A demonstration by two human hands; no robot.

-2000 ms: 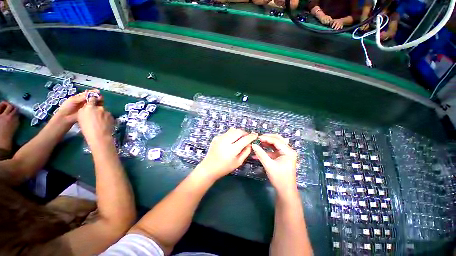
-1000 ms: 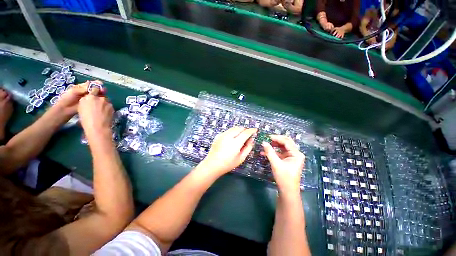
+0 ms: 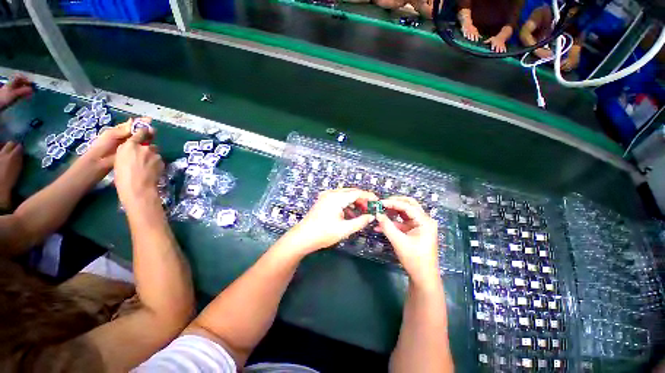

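Note:
A thumbnail-sized green circuit board is pinched between the fingertips of both my hands. My left hand grips it from the left and my right hand from the right. The fingertips hide part of the board. Both hands are above a clear blister tray filled with rows of small dark and white parts. A red patch shows between the left fingers; I cannot tell what it is.
A second blister tray holds rows of dark parts with white squares; a paler tray is further right. White square housings lie left, beside a neighbour's hands. Small pieces lie on the dark green belt.
The board, held at both hands' fingertips throughout, has turned. The fingers of both hands have shifted around it. The small pieces on the belt have moved left.

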